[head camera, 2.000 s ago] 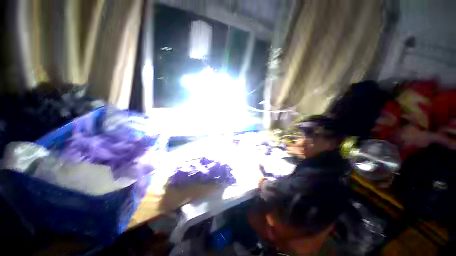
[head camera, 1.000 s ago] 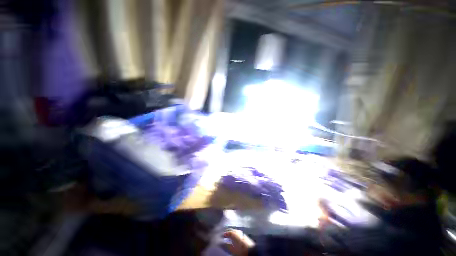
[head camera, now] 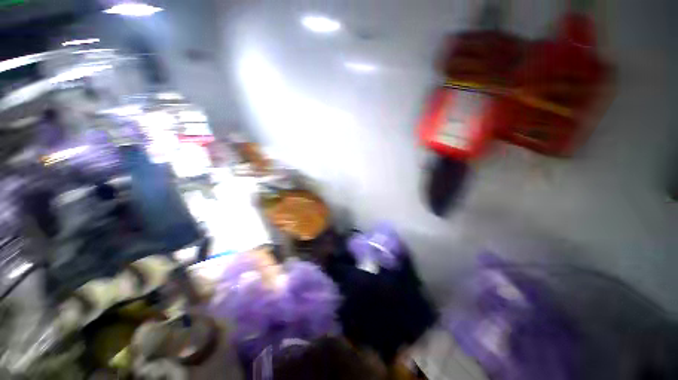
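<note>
The frame is strongly blurred. A fluffy pale-purple heap of tulle (head camera: 275,308) is low, left of the centre. A skin-coloured patch shows at its top, but I cannot tell what it is. A larger purple sheer bundle (head camera: 513,323) is at the lower right. A small purple piece (head camera: 378,246) lies on a dark heap (head camera: 383,300) between them. Neither my left hand nor my right hand can be made out.
A brightly lit white table (head camera: 227,208) is on the left. An orange-brown round basket (head camera: 299,215) is beside its right end. Cream rounded objects (head camera: 145,274) are at the lower left. Red items (head camera: 520,93) hang on the pale wall. A dark brown rounded shape (head camera: 327,361) is at the bottom edge.
The view has swung away from the window, bright lamp, blue crate and seated person to a pale wall, hanging red items and purple bundles.
</note>
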